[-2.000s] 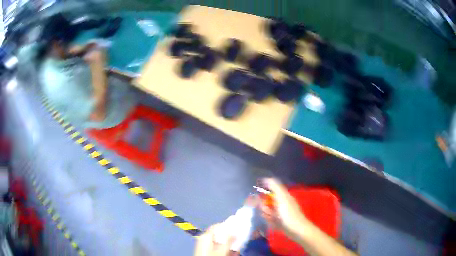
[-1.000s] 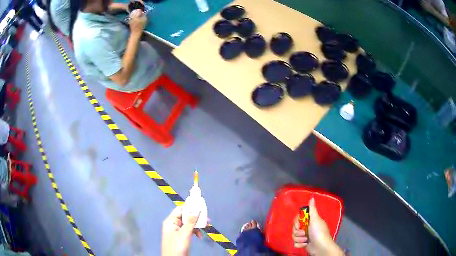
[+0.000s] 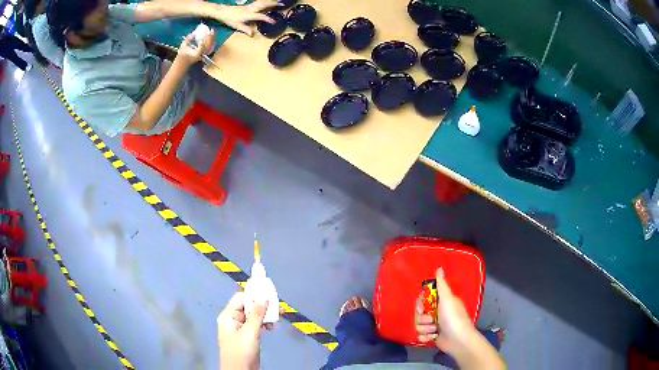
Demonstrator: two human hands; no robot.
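Observation:
My left hand point(image 3: 242, 325) holds a white glue bottle point(image 3: 261, 295) upright, its thin orange-yellow nozzle pointing up, over the floor at the lower left of centre. My right hand point(image 3: 449, 318) is closed around a small yellow-red lighter point(image 3: 431, 298) with a dark end, thumb extended along it, above the red stool. Several glossy black oval shells point(image 3: 345, 110) lie on the tan cardboard sheet point(image 3: 376, 159), out of reach of both hands. A second white glue bottle point(image 3: 469, 121) stands on the teal bench beside the cardboard.
Black twin-cup housings point(image 3: 536, 157) and a clear plastic packet point(image 3: 626, 110) are on the teal bench point(image 3: 578, 217) at right. A red stool point(image 3: 390, 282) is before me. A seated person point(image 3: 108, 79) at upper left reaches over the cardboard. Yellow-black tape point(image 3: 168, 215) crosses the floor.
The bench and shells have shifted up and left in view. My hands still hold the bottle and lighter. The seated person has turned and now reaches an arm to the shells.

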